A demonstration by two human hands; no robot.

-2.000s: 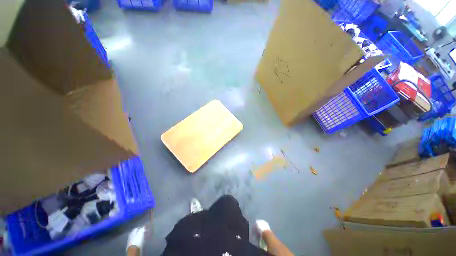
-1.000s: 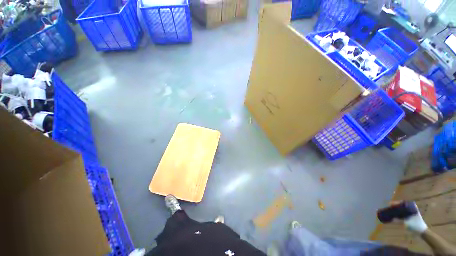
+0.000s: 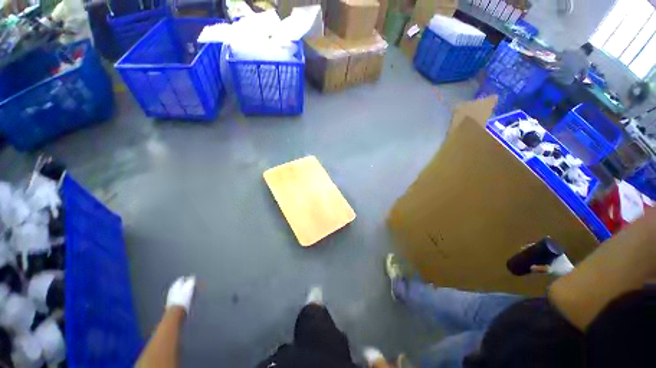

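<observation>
A flat, light wood board [image 3: 309, 200] with rounded corners lies on the grey floor in front of my feet. No hand touches it. My left hand [image 3: 181, 293], in a white glove with bare-looking fingertips, hangs over the floor to the board's lower left and holds nothing visible. My right hand [image 3: 372, 355], also in a white glove, is small and partly cut off at the bottom edge beside my dark clothing. Its fingers are not clear.
At right, a person in jeans [image 3: 460, 309] holds a dark cylinder [image 3: 534, 256] and a carton [image 3: 611, 269]. Behind stands a large brown carton [image 3: 496, 208]. A blue crate [image 3: 97, 280] of white and black pieces is at left. Blue crates [image 3: 267, 88] and stacked cartons [image 3: 347, 61] stand ahead.
The board has turned and now lies clear of my foot. The other person has come further into view at right with a carton. My left hand has come into fuller view; the large left carton has left view.
</observation>
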